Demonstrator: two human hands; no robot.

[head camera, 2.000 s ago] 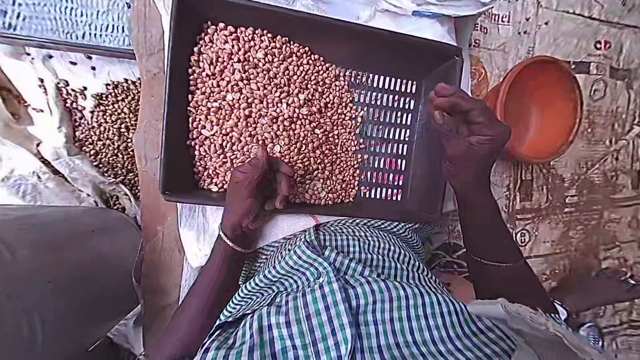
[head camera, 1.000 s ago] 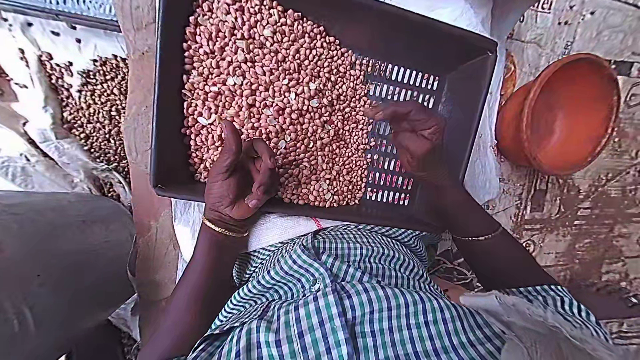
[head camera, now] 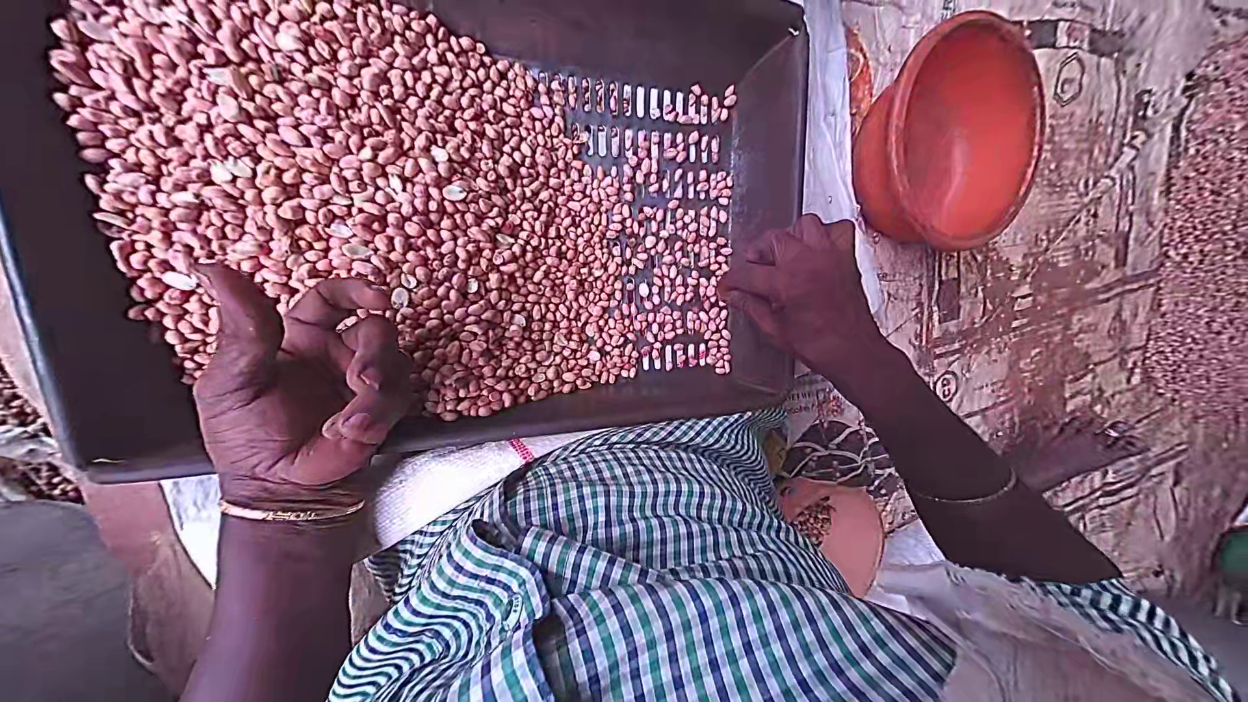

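A black plastic tray [head camera: 770,195] with a slotted bottom holds a wide layer of shelled peanuts [head camera: 390,175], thick at the left and thinner over the slots at the right. My left hand [head camera: 302,380], palm up with the fingers curled, is over the tray's near left part at the edge of the nuts; whether a nut is between its fingers cannot be told. My right hand [head camera: 804,288] is at the tray's right wall, its fingers bent together and pointing toward the slots; what they may hold is hidden. A few pale split nuts lie among the reddish ones.
An orange bowl [head camera: 965,136] stands on a printed, stained sheet [head camera: 1063,322] right of the tray. More nuts [head camera: 1204,224] are spread at the far right. A small pinkish dish [head camera: 853,536] with bits in it is by the checked cloth [head camera: 673,565]. Dark material lies at the left edge.
Peanuts now lie over slots at the right that were mostly bare before. My right hand has moved from over the slots to the tray's right wall. The view has shifted closer.
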